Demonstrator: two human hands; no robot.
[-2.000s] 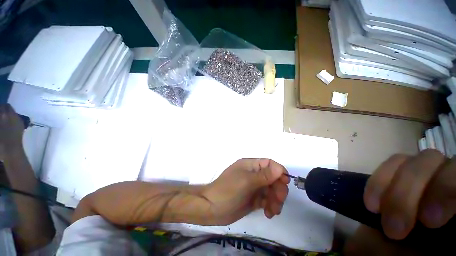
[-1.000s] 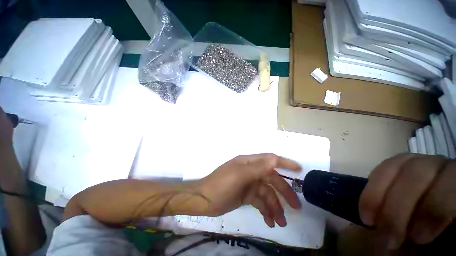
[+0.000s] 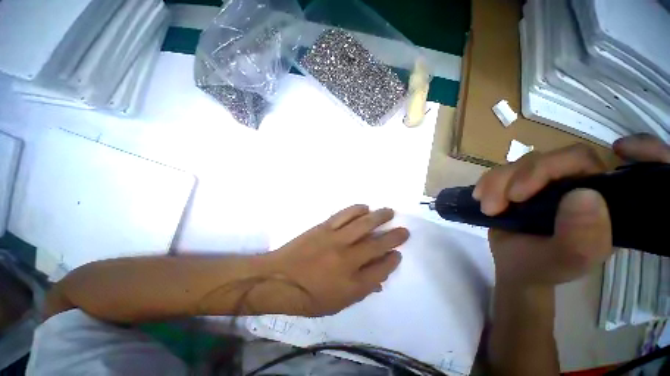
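My left hand (image 3: 338, 264) lies palm down on a white plastic panel (image 3: 433, 294), fingers spread a little; whether a screw is under the fingers is hidden. My right hand (image 3: 547, 213) is closed around a black electric screwdriver (image 3: 529, 202), held level above the panel's right part. Its thin bit points left, short of my left fingertips and not touching them. An open bag of small screws (image 3: 352, 73) lies beyond my hands. A second, crumpled screw bag (image 3: 246, 62) stands to its left.
Stacked white housings (image 3: 95, 55) are at the far left, and more (image 3: 588, 66) stand on brown cardboard (image 3: 488, 81) at the right. Two small white squares and a cream stub (image 3: 417, 95) lie nearby. Another white panel (image 3: 117, 191) is at left.
My left hand has turned palm down onto the panel, away from the bit. My right hand has raised and levelled the screwdriver. The view has shifted, and the other person's arm at left has mostly gone.
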